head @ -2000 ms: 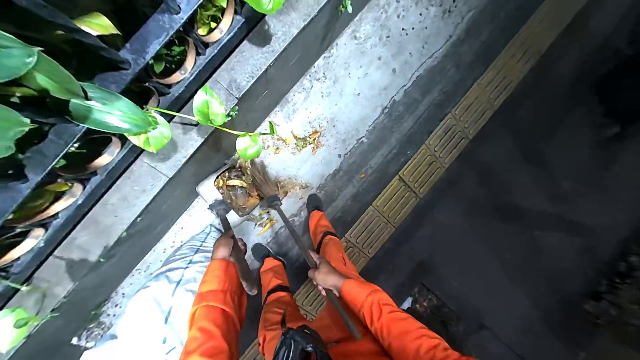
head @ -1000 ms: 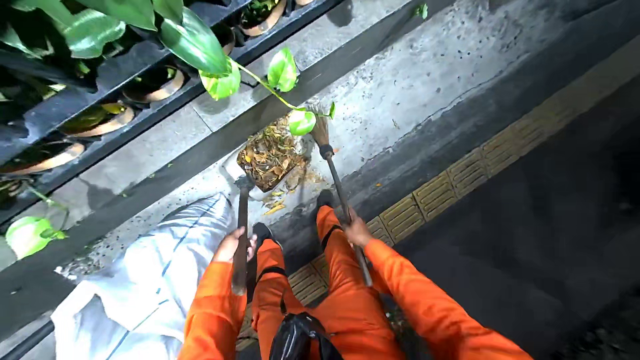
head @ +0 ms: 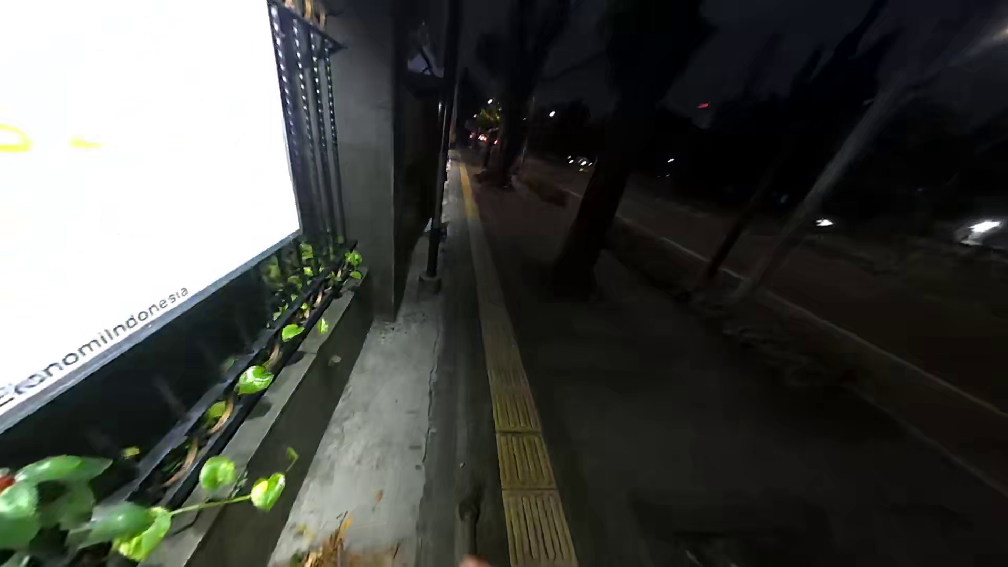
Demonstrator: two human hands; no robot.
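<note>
In the head view only a sliver of a hand, which looks like my right hand (head: 474,561), shows at the bottom edge. Just above it stands the dark end of a stick-like tool handle (head: 468,524); whether the fingers are closed on it is hidden. My left hand is out of view. Brown, straw-like material (head: 335,549) lies at the bottom on the pale concrete strip (head: 370,441); leaves or broom bristles, I cannot tell which. The dustpan is not visible.
A planter ledge (head: 260,425) with trailing green leaves (head: 254,379) runs along the left, under a bright lit sign (head: 142,157). Yellow tactile paving (head: 524,461) leads ahead. A dark pole (head: 435,228) stands near the wall; a tree trunk (head: 594,220) rises to the right.
The view has swung up from the ground to along the pavement. The left hand, the long-handled dustpan of leaves and the white sack, all seen earlier, are out of view.
</note>
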